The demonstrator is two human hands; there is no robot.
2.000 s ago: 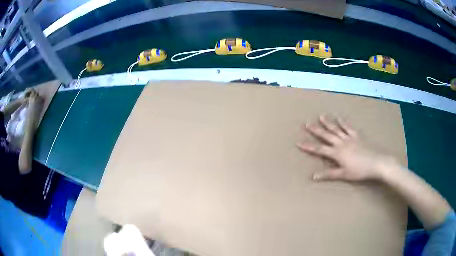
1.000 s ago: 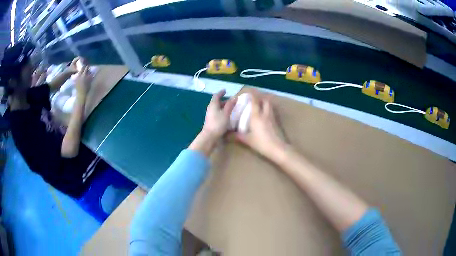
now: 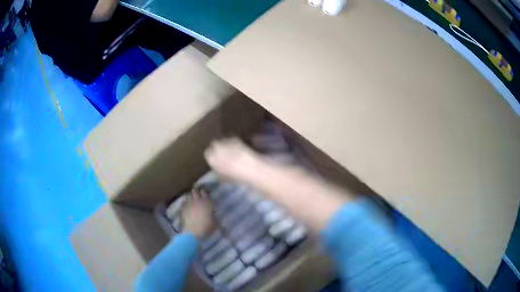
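An open brown carton [image 3: 149, 134] stands below the bench edge, with white shells [image 3: 252, 249] packed inside in tight rows. My left hand [image 3: 197, 214] is down in the carton on the shells at the left side; its fingers are blurred, and I cannot tell if it grips one. My right hand [image 3: 228, 159] is over the carton, blurred, its fingers partly hidden; I cannot tell if it holds anything. Two white shells [image 3: 332, 5] stand at the far edge of the cardboard sheet [image 3: 388, 102], cut off by the top of the picture.
The green bench [image 3: 211, 17] runs behind the sheet. Yellow units [image 3: 500, 64] with white cords lie along the line at the top right. Another person's arm [image 3: 104, 9] shows at the top left, beside a blue stool [image 3: 128, 71] on the blue floor [image 3: 34, 188].
Both hands have left the sheet's far edge, where they held white shells, and are now at the carton. The shells stand on the sheet. The view has turned down to the carton.
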